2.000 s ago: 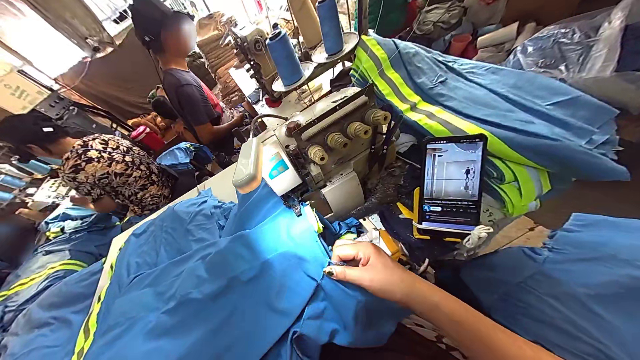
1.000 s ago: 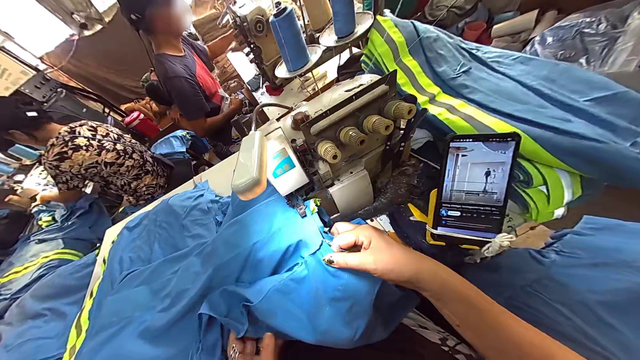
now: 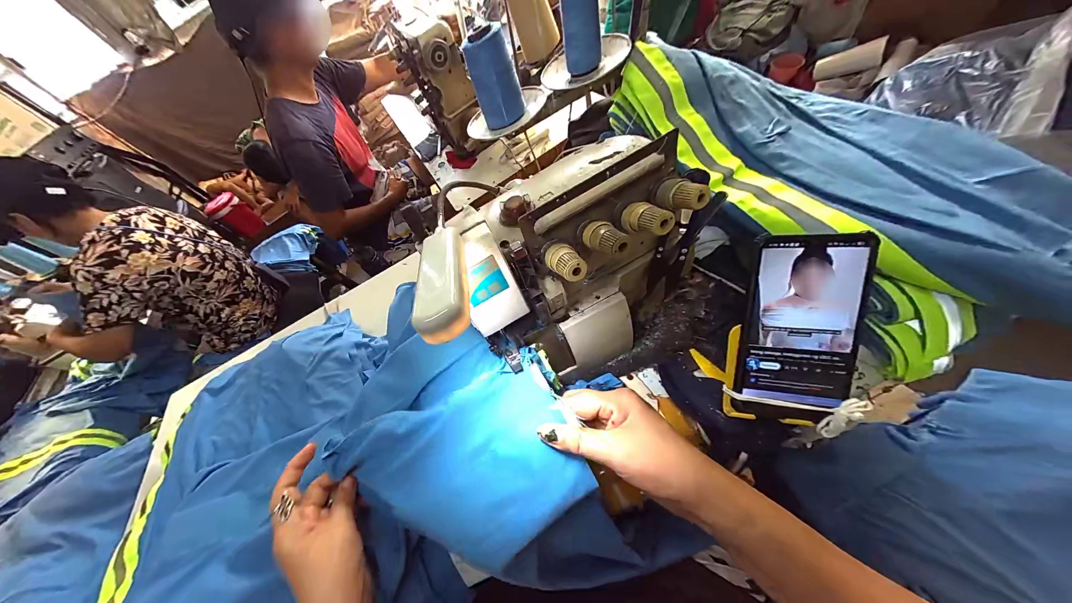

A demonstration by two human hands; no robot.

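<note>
Blue fabric (image 3: 469,452) lies under the needle area of an overlock sewing machine (image 3: 586,226), lit by a small lamp (image 3: 441,285). Near the presser foot (image 3: 512,360), my right hand (image 3: 620,431) pinches the fabric's right edge between thumb and fingers. My left hand (image 3: 322,528), with a ring on it, is at the lower left, its fingertips against a fold of the same fabric; how firmly they grip is hidden. Neon yellow-green trim (image 3: 138,528) runs along the cloth at the far left.
A phone (image 3: 808,322) playing video stands on a yellow holder (image 3: 733,368) right of the machine. Blue garments with reflective strips (image 3: 754,184) are piled behind it. Blue thread cones (image 3: 494,79) stand behind the machine. Two people (image 3: 322,126) (image 3: 167,268) work at the left. More blue cloth (image 3: 938,486) lies at lower right.
My left hand, out of sight two seconds ago and at the bottom edge one second ago, has risen to the fabric's left side. My right hand remains at the edge by the machine. The phone's picture has changed.
</note>
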